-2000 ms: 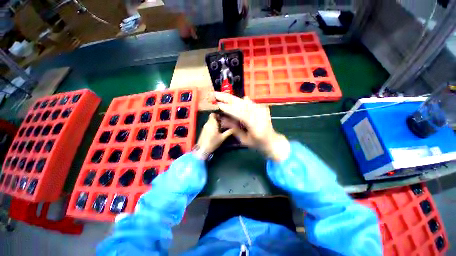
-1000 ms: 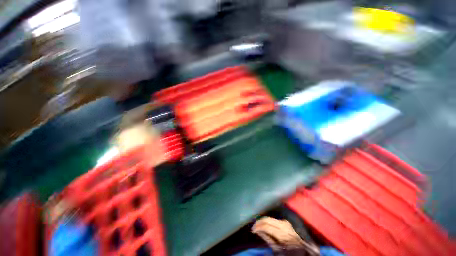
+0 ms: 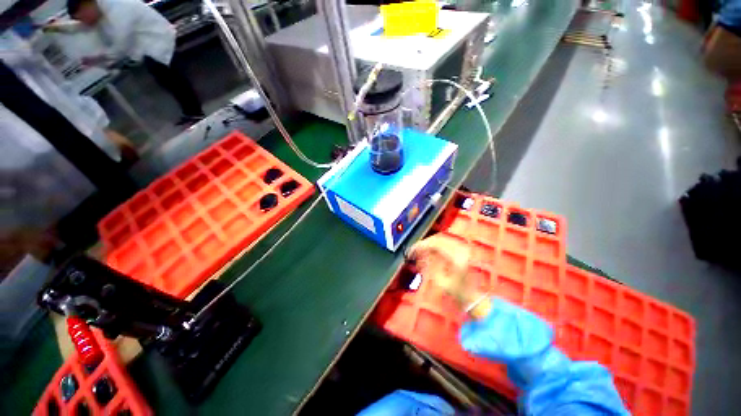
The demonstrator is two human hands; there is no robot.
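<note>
My right hand is over the near left part of the right red tray, fingers bent and pointing left. A dark bit shows at its fingertips, too small to tell whether it is held. A black unit with a pale shiny face lies just below the fingers at the tray's left side. Several black units sit in the tray's far row. My left hand is out of the picture; only a blue sleeve shows at the bottom edge. The black press fixture stands at left, its red lever beside it.
A blue machine with a clear jar stands mid-bench. A red tray with a few units lies behind the fixture. Another loaded tray is cut off lower left. A person in a pale coat is far left. A grey aisle runs right.
The view has turned right. My right hand has left the fixture and is now over the right tray. My left hand, at the fixture two seconds ago, is out of view.
</note>
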